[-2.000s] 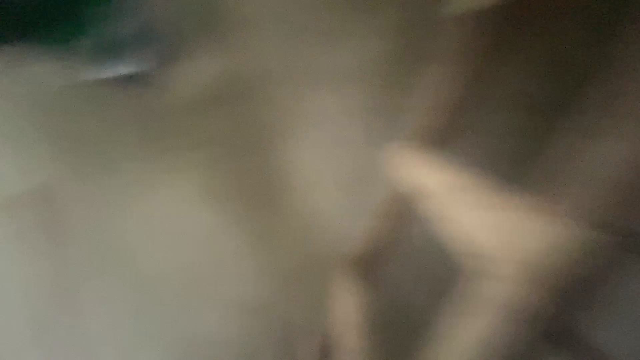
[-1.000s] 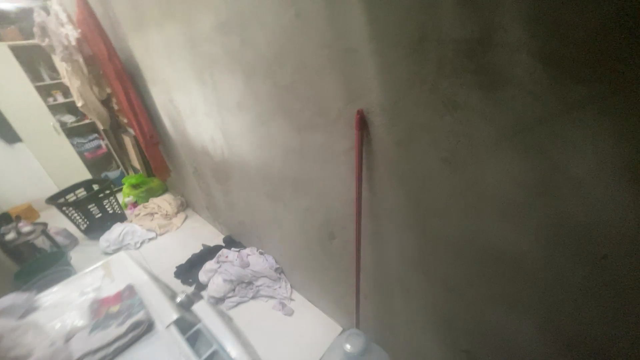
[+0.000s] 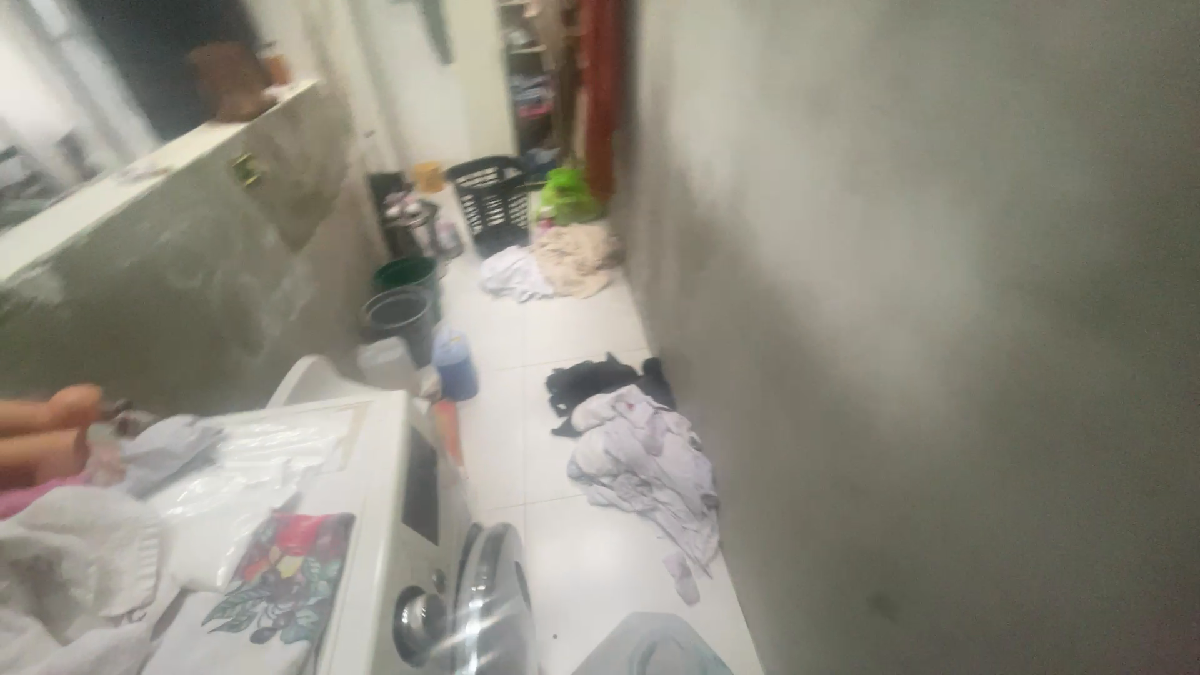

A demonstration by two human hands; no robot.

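Neither of my hands can be made out. On top of a white front-loading washing machine [image 3: 370,525] lie a crumpled white cloth [image 3: 84,553], a grey cloth [image 3: 173,453], clear plastic wrapping [image 3: 253,469] and a cloth with a printed fruit-and-leaf pattern [image 3: 291,572]. At the left edge two blurred, limb-like shapes [image 3: 47,436] with rounded ends rest near pink fabric; I cannot tell what they belong to. The machine's round door [image 3: 492,600] stands ajar. Pale clothes [image 3: 647,459] lie heaped on the tiled floor beside dark clothes [image 3: 600,380].
A grey wall [image 3: 900,328] runs along the right; a low wall [image 3: 187,253] stands left. Farther back are a black laundry basket [image 3: 489,197], a green bag [image 3: 567,197], beige cloth [image 3: 577,261], buckets [image 3: 398,314] and a blue container [image 3: 455,366]. A translucent lid-like object [image 3: 652,647] is at the bottom.
The view has swung left. The red pole against the wall, seen a second ago, is out of view, and the low wall and the machine's door now show.
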